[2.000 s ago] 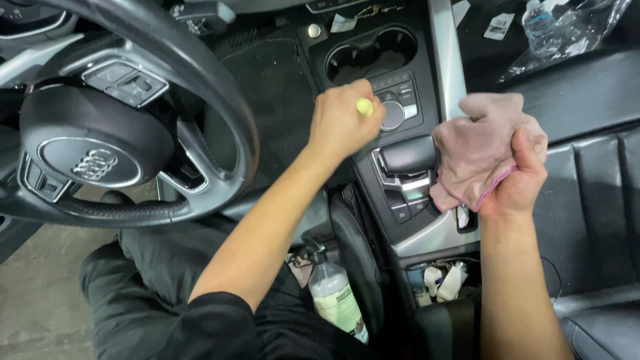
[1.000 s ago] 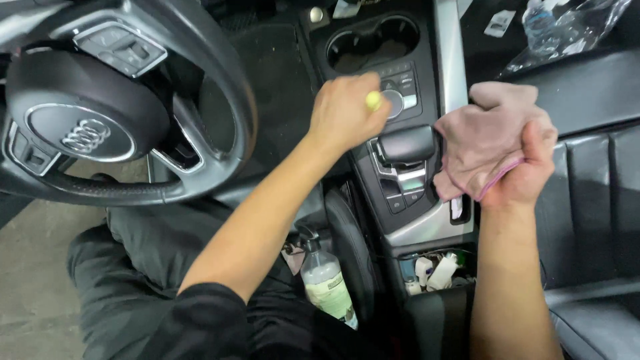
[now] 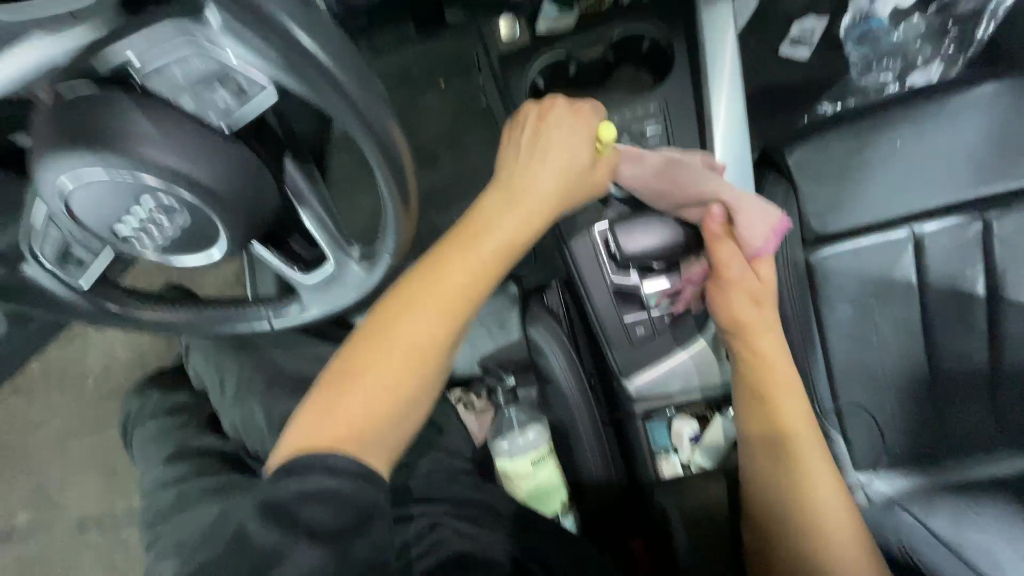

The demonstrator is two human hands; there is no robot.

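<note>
My left hand (image 3: 552,156) is closed around a slim tool with a yellow end (image 3: 607,134), over the controls of the centre console (image 3: 596,308); the tool's far part is hidden. In my right hand (image 3: 740,280) is a pink cloth (image 3: 692,184), which stretches left to my left hand, beside the tool. Under the cloth, the black gear selector (image 3: 652,240) shows between my hands. Another bit of pink fabric hangs below my right hand, blurred.
The Audi steering wheel (image 3: 384,200) stands at left. A spray bottle (image 3: 528,460) lies beside the driver's seat. Small items fill a console compartment (image 3: 692,440). Cup holders (image 3: 640,60) lie ahead, the black passenger seat (image 3: 904,304) at right, with clear plastic (image 3: 912,48) beyond it.
My right hand has brought the pink cloth left, from beside the gear selector to the yellow-ended tool in my left hand. The cloth now covers part of the controls.
</note>
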